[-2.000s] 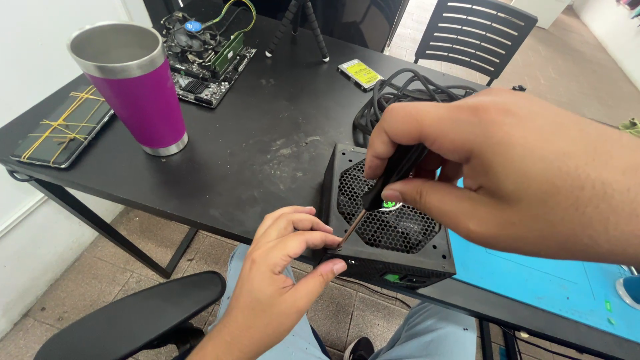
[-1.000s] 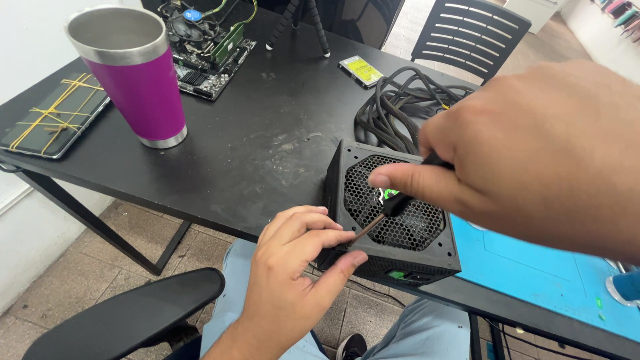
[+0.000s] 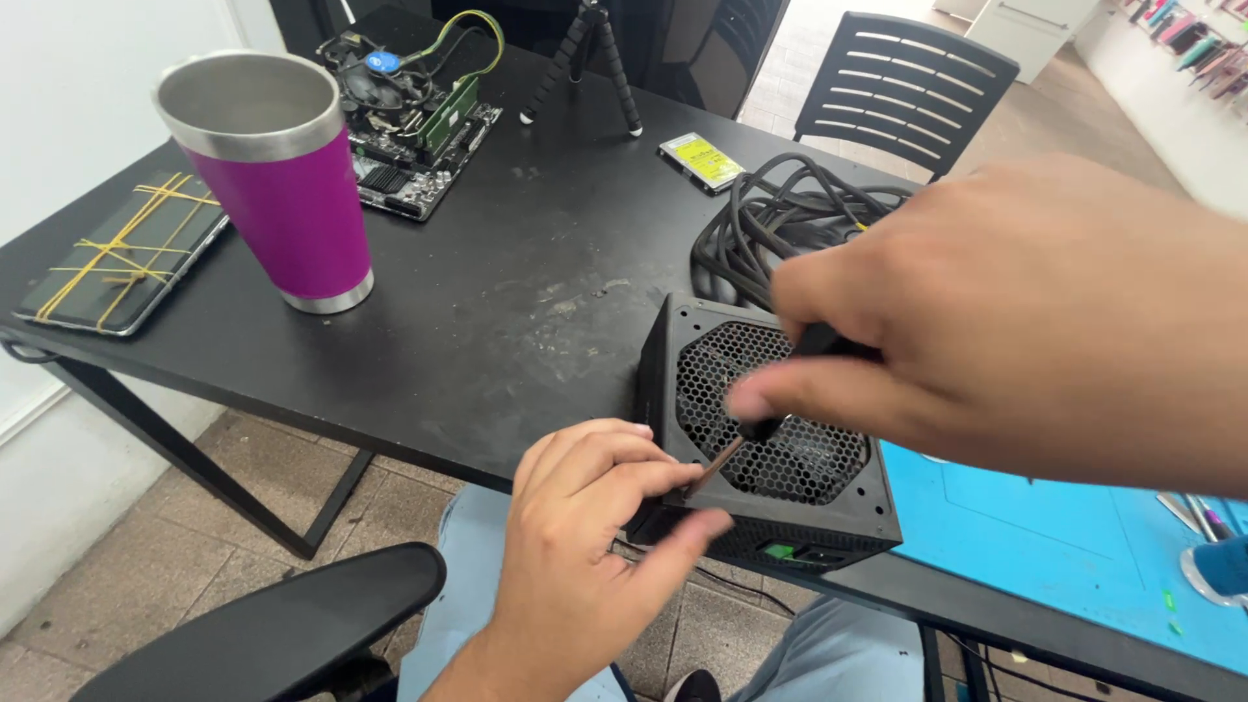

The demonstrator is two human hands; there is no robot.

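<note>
A black computer power supply unit (image 3: 780, 517) lies at the table's front edge, its honeycomb fan grille facing up. My right hand (image 3: 985, 322) is closed around the black handle of a screwdriver (image 3: 720, 462) above the grille. The slanted shaft reaches the casing's near left corner, where the tip is hidden by my fingers. My left hand (image 3: 604, 526) is at that corner, index finger beside the shaft and thumb by the near side; whether it pinches the shaft cannot be told. Behind the unit lies its bundle of black cables (image 3: 726, 234).
A purple steel tumbler (image 3: 297, 210), a rubber-banded dark flat device (image 3: 127, 255) and a motherboard with cooler (image 3: 419, 161) stand left. A hard drive (image 3: 702, 161) and small tripod (image 3: 585, 68) are behind. A blue mat (image 3: 1024, 517) lies right; a chair armrest (image 3: 283, 624) is below left.
My right hand has moved on the screwdriver handle, and its grip looks different. The shaft stays at the same corner, with my left hand beside it.
</note>
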